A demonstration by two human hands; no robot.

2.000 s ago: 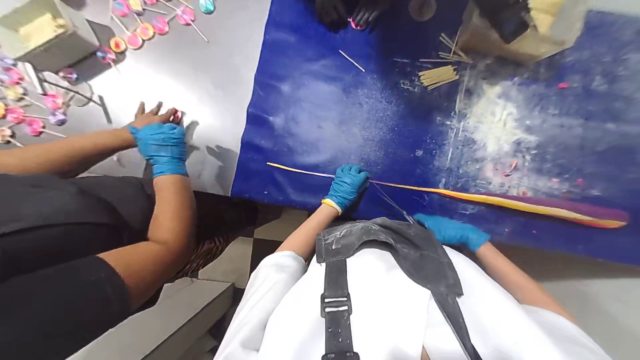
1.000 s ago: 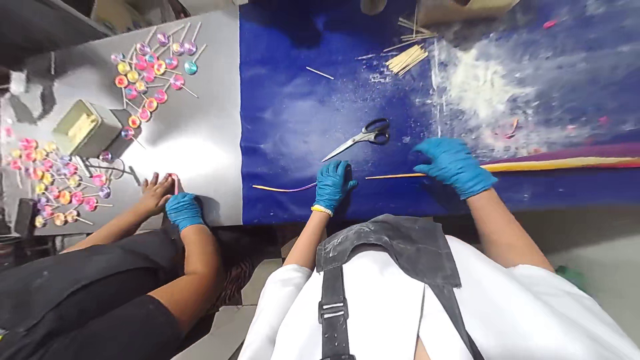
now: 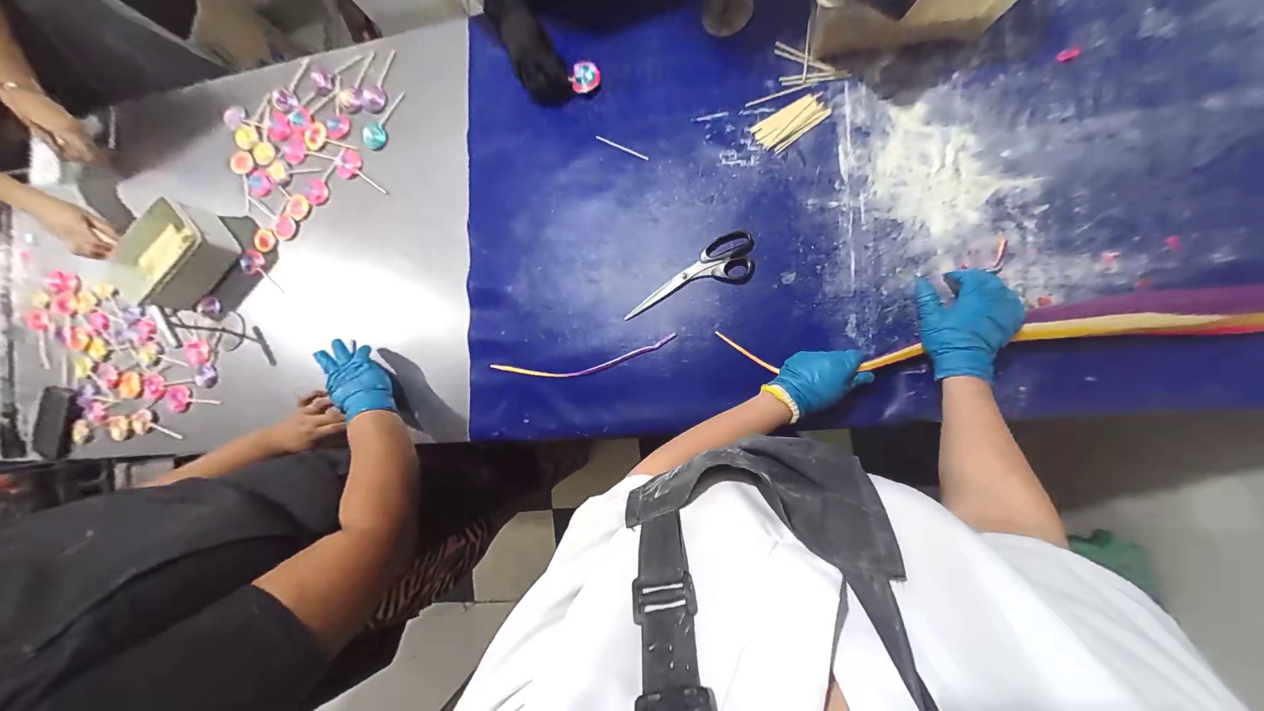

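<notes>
My left hand (image 3: 818,381), in a blue glove, is closed on the thin part of a striped candy rope (image 3: 1136,324); the thin end sticks out to its left. Over the thicker stretch rests my right hand (image 3: 970,321), also blue-gloved, thumb and fingers apart; whether it grips the rope is hidden. The rope widens to the right in yellow, purple and red. A cut strip of candy (image 3: 583,369) lies on the blue mat left of my left hand. Black-handled scissors (image 3: 691,276) lie above that strip, blades partly pointing down-left.
Lollipop sticks (image 3: 790,122) lie near a cardboard box (image 3: 904,28). White powder (image 3: 938,178) coats the blue mat. At left, lollipops (image 3: 296,148) and a container (image 3: 176,255) stand on a metal table. Co-workers' hands are at the left; a dark-gloved hand is beside a lollipop at the top.
My left hand has moved right, away from the cut strip and onto the rope. My right hand has shifted right along it. The scissors, near my right hand two seconds ago, now lie on the mat.
</notes>
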